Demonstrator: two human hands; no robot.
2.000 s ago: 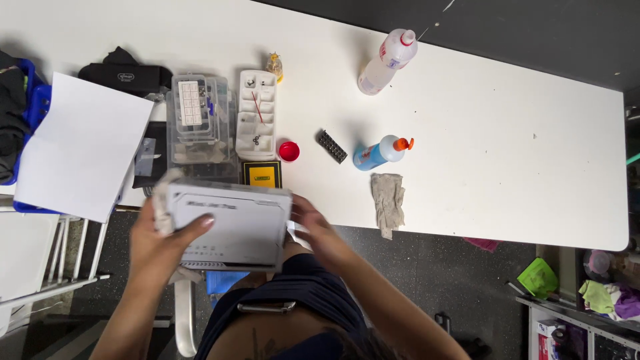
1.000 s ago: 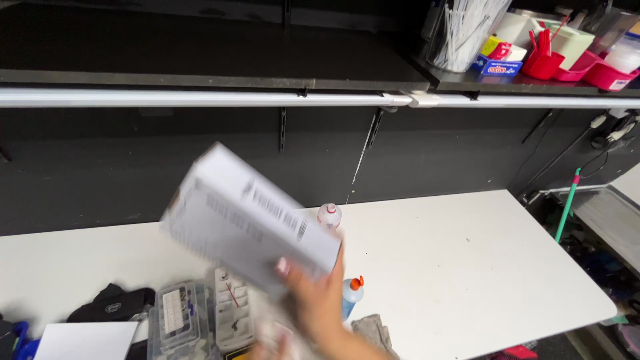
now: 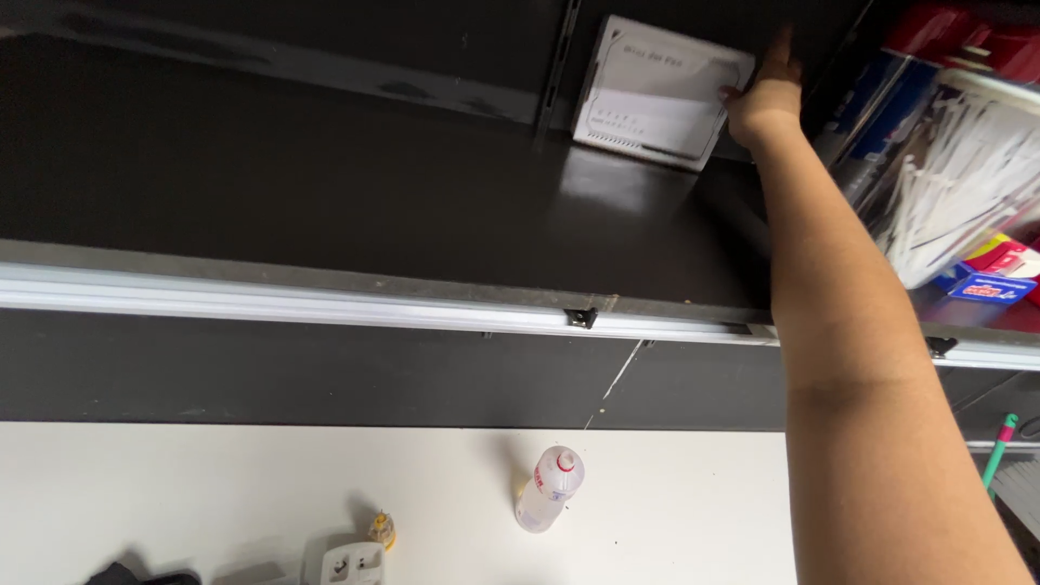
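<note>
A white box with printed writing (image 3: 662,93) stands upright on the black shelf (image 3: 366,195), near the shelf's back wall. My right hand (image 3: 765,101) is at the box's right edge, thumb against it and the other fingers pointing up and away. Whether the fingers still grip the box is not clear. My left hand is out of view.
Right of my forearm, a clear container of white zip-tie-like strips (image 3: 959,162) stands near a blue and red box (image 3: 987,284). Below the shelf, a clear plastic bottle (image 3: 551,490), a small yellow-capped bottle (image 3: 382,530) and a white compartment tray (image 3: 353,565) are on the white table (image 3: 682,504).
The white box has moved from above the table up onto the shelf, with my right hand beside it. My left hand has left the view. The view has shifted up to the shelf.
</note>
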